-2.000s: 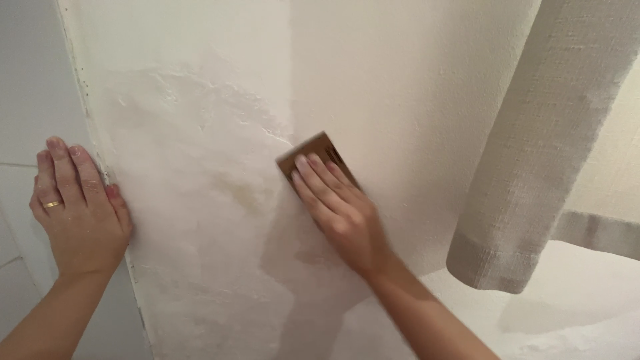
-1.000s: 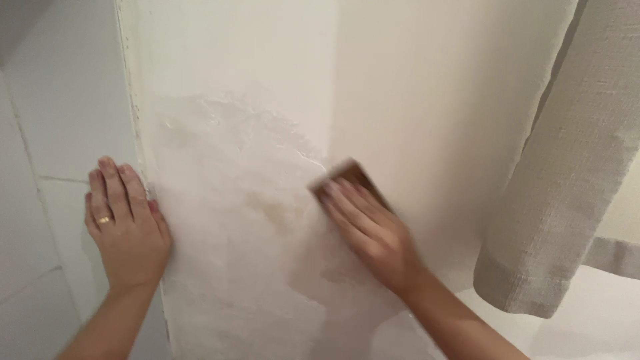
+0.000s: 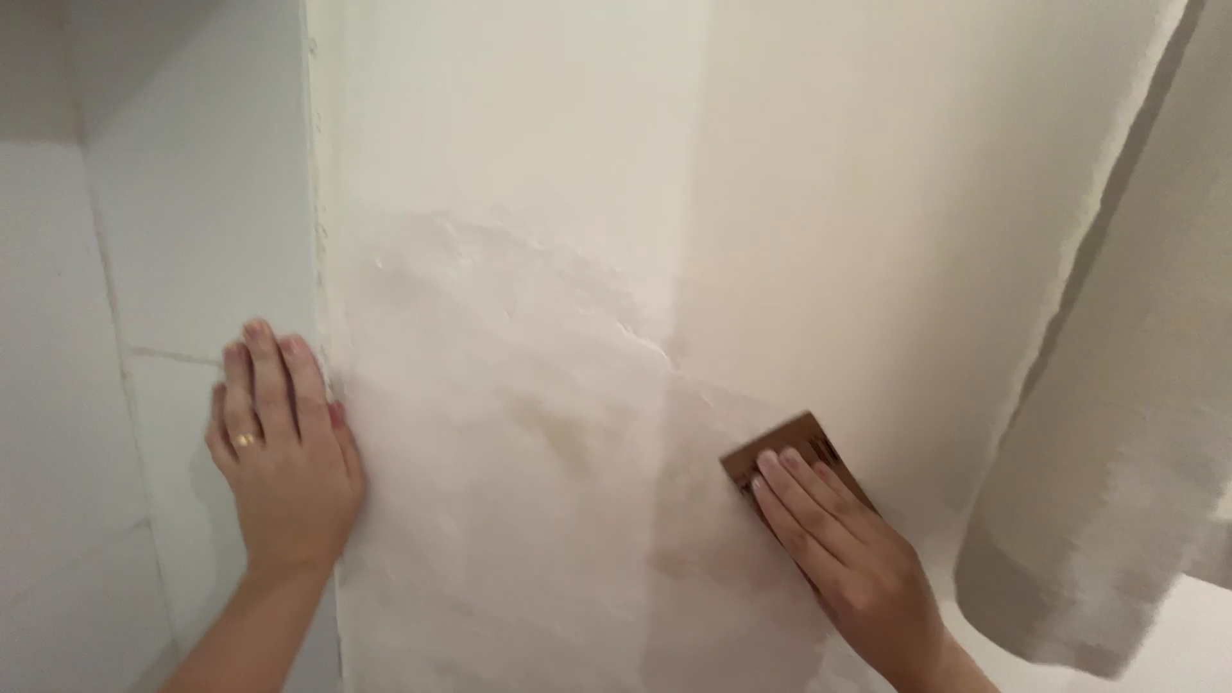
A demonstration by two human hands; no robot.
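My left hand (image 3: 289,462), with a gold ring on one finger, lies flat on the pale wall tiles beside the edge where they meet the plastered wall. My right hand (image 3: 847,558) presses a brown rectangular sanding sheet or pad (image 3: 794,443) against the wall, fingers spread over it; whether it is wrapped round a block I cannot tell. Up and left of it is a patch of smoothed filler (image 3: 500,385) with a rough, raised upper edge and a faint yellowish stain (image 3: 563,433) in its middle.
A beige fabric curtain (image 3: 1107,481) hangs at the right, close to my right hand. Pale grey tiles (image 3: 202,192) with visible joints cover the wall at the left. A chipped, uneven strip (image 3: 320,192) runs down the border between tiles and plaster.
The sanding piece has moved down and to the right, away from the raised edge of the patch, with my right hand on it. My left hand stays by the tile edge.
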